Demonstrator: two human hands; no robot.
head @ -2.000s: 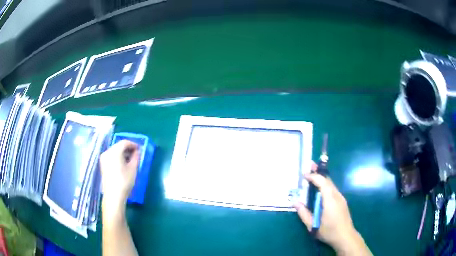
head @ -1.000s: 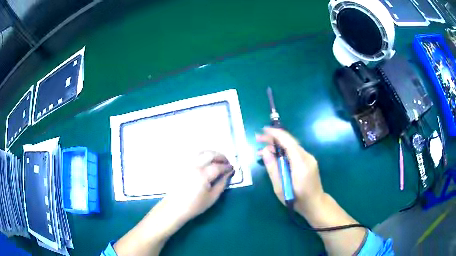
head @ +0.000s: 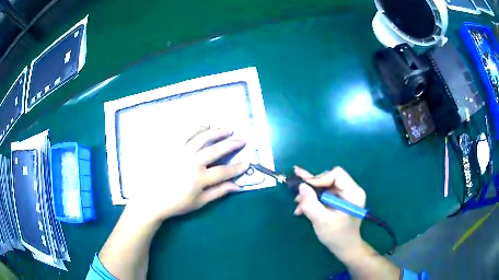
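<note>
A white-glaring panel sheet [head: 180, 115] with a dark outline lies flat in front of me. My left hand [head: 197, 175] lies palm down on its lower right part, fingers spread toward the corner. My right hand [head: 331, 210] holds a soldering iron [head: 342, 203] with a blue handle. Its thin metal tip reaches the panel's lower right corner, next to a small dark ring mark [head: 250, 170] near my left fingertips. Whether the tip touches the panel cannot be told. Any small part under the fingers is hidden.
A blue parts bin [head: 85, 183] and stacked panels [head: 33, 199] stand at left, two more panels [head: 57, 63] behind. At right are a white round head [head: 383, 30], a black holder [head: 402, 74], a brown tray [head: 417, 121], a pink stick [head: 446, 167] and a blue components tray [head: 469, 41].
My left hand has opened from a pinch and flattened on the panel. My right hand has moved down and turned the iron, so its tip now points left to the panel corner.
</note>
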